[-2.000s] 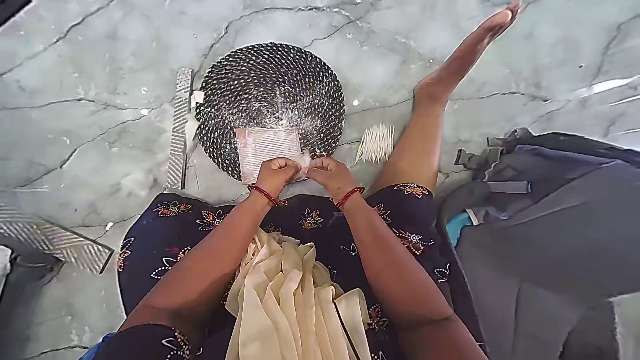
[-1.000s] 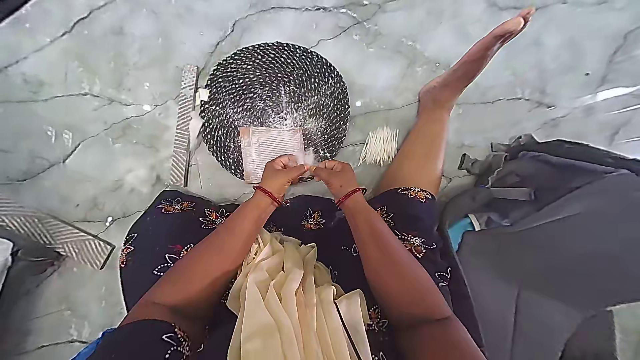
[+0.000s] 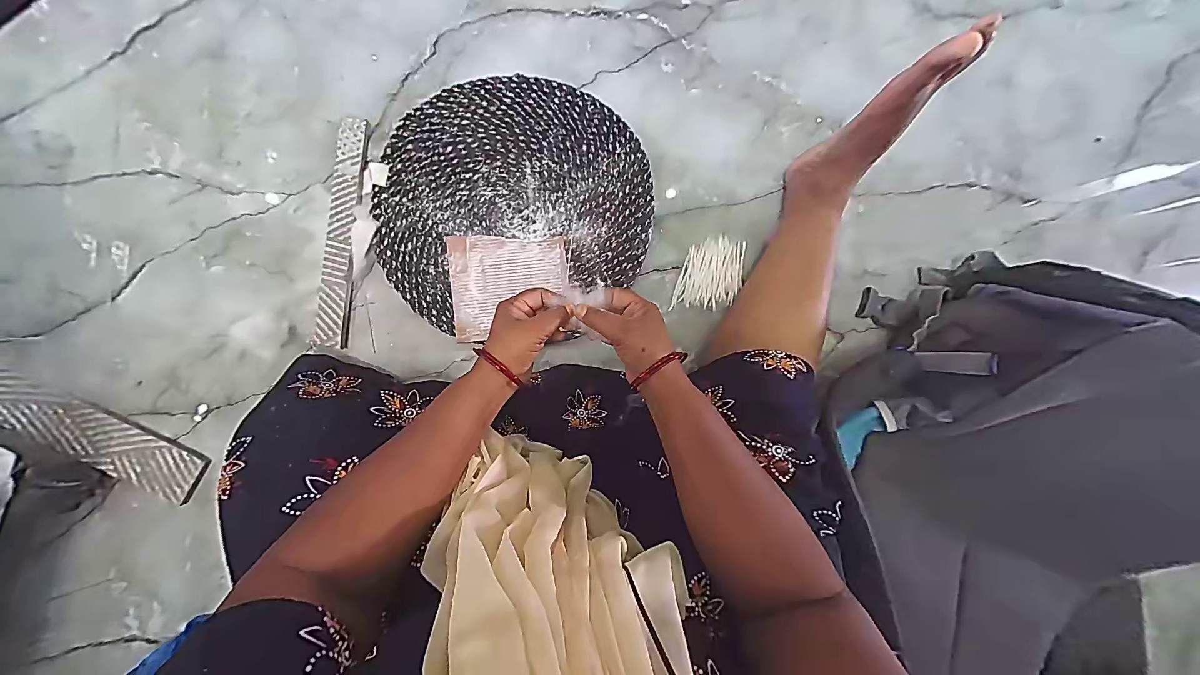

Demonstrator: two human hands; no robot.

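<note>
My left hand (image 3: 527, 328) and my right hand (image 3: 626, 326) meet at the fingertips, pinching a thin tuft of white cotton-like fibre (image 3: 589, 300) between them. Just beyond them lies a round woven mat (image 3: 516, 150), dark with light flecks and dusted with white powder. On the near part of the mat is a flat, light, ribbed rectangular piece (image 3: 506, 272) with brownish edges, next to my left hand. Right of the mat, a small pile of thin off-white sticks or wicks (image 3: 711, 272) rests on the floor. Both wrists wear red bangles.
A patterned strip (image 3: 339, 234) lies left of the mat, with small white pieces beside it. Another patterned strip (image 3: 112, 441) is at the far left. A grey bag or garment (image 3: 1012, 441) sits at the right. My outstretched leg (image 3: 797, 234) borders the stick pile.
</note>
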